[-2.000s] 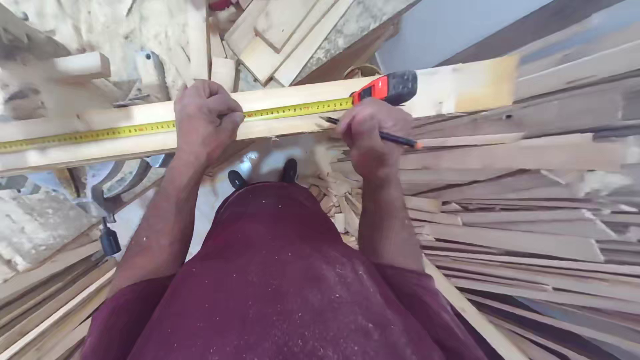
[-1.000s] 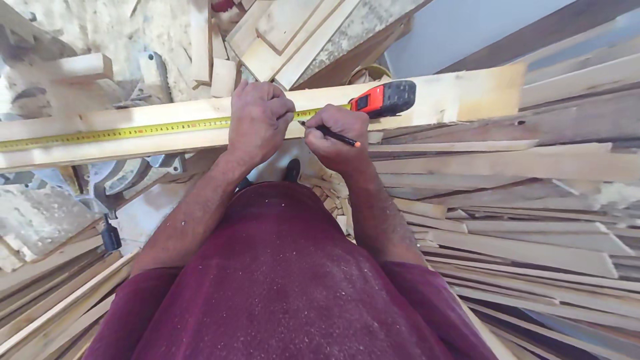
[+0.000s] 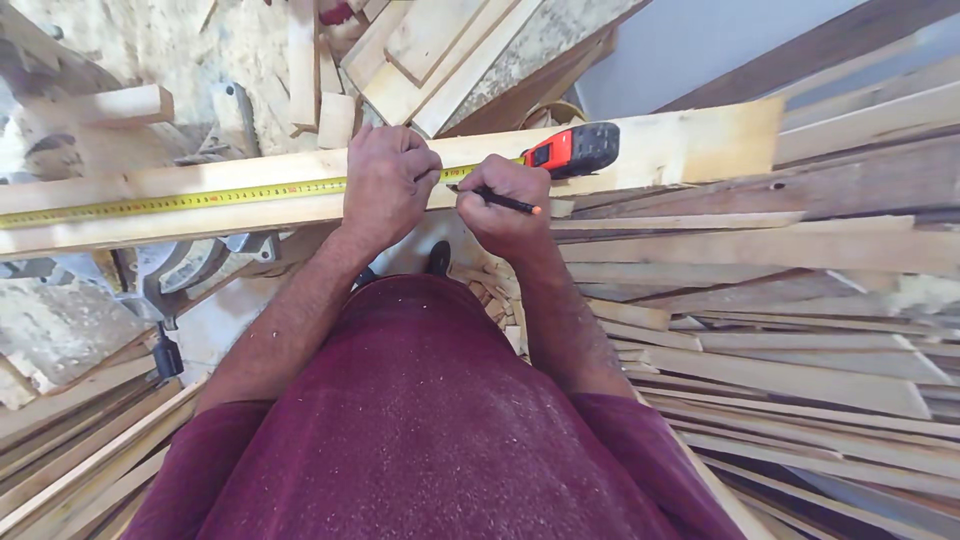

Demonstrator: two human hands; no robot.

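Observation:
A long pale wooden board [image 3: 660,154] spans the view from the left edge to the upper right. Along it lies the extended yellow blade of a tape measure [image 3: 247,196], whose red and black case [image 3: 574,150] rests on the board toward the right. My left hand [image 3: 391,180] presses on the blade and board, fingers curled; whether it grips the board's edge is hidden. Just right of it, my right hand [image 3: 504,201] holds a black pencil [image 3: 511,201] with an orange end, its tip at the board's near edge beside the blade.
Under the board at left is a metal machine base [image 3: 161,277] with a black handle [image 3: 166,356]. Wood offcuts [image 3: 435,45] lie beyond the board. Stacked planks [image 3: 750,255] fill the right side, and more strips [image 3: 90,450] lie at lower left.
My left hand has moved right along the board since two seconds ago. My right hand with the pencil has moved left, from beside the tape case to near my left hand.

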